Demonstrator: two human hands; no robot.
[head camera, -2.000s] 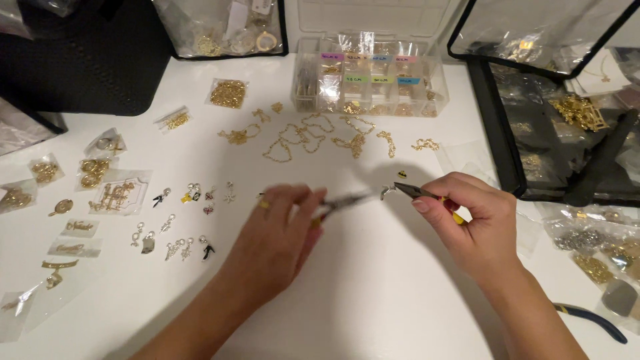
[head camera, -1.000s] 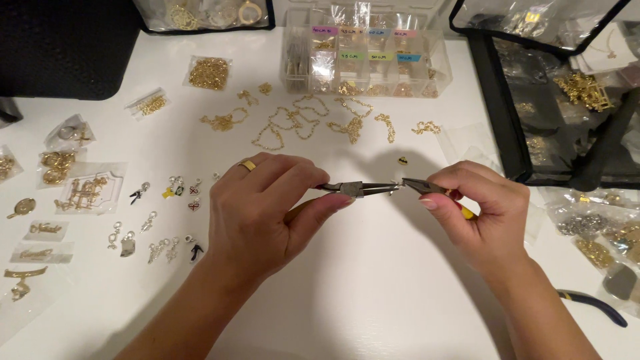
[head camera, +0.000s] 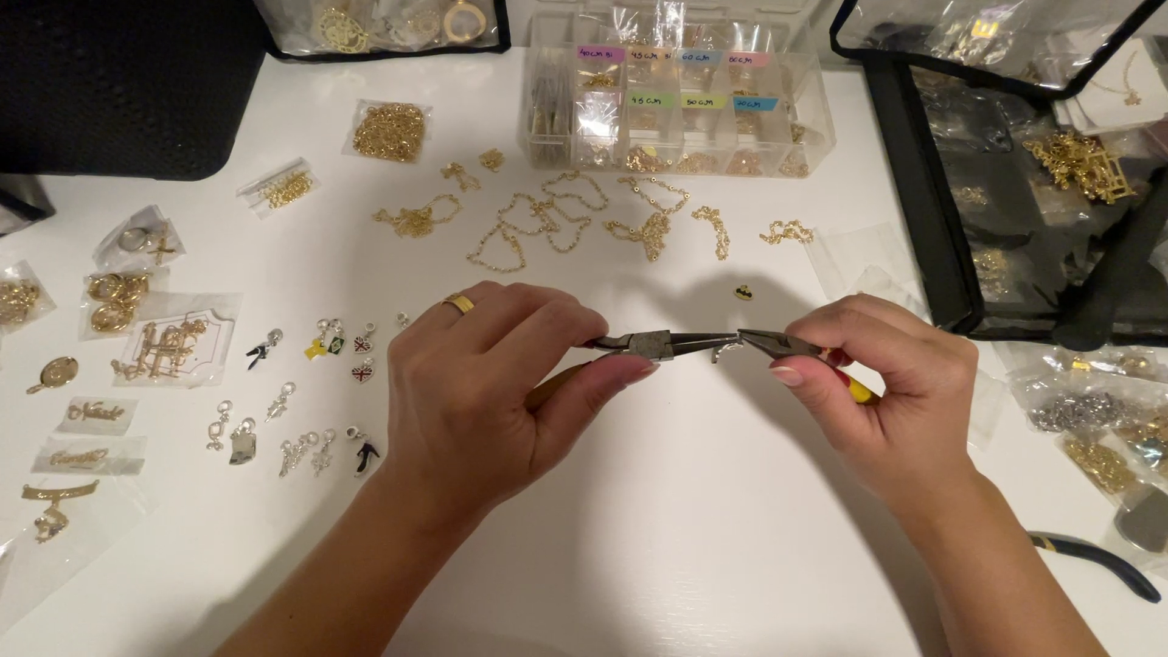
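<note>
My left hand (head camera: 493, 392), with a gold ring on one finger, grips round-nose pliers (head camera: 652, 344) that point right. Another pair of pliers (head camera: 776, 343), with red and yellow handles, is in my right hand (head camera: 885, 392) and points left. The two tips meet at a small silver-coloured piece (head camera: 727, 350), too small to make out fully. Just above them on the white table lies a small black and yellow charm (head camera: 744, 292). Silver-coloured charms (head camera: 321, 452) lie left of my left hand, some with enamel flags. Gold-coloured chains (head camera: 547, 219) are spread beyond both hands.
A clear compartment box (head camera: 680, 164) with coloured tags stands at the back. Bagged gold-coloured pieces (head camera: 173, 342) lie at the left. On the right are a black-edged case (head camera: 940, 210), more bags (head camera: 1081, 411) and a dark-handled tool (head camera: 1100, 557). A black container (head camera: 119, 82) fills the back left.
My left hand and its pliers, blurred two seconds ago, are now steady, with the tips at the small silver-coloured piece by the right pliers. The view has shifted a little.
</note>
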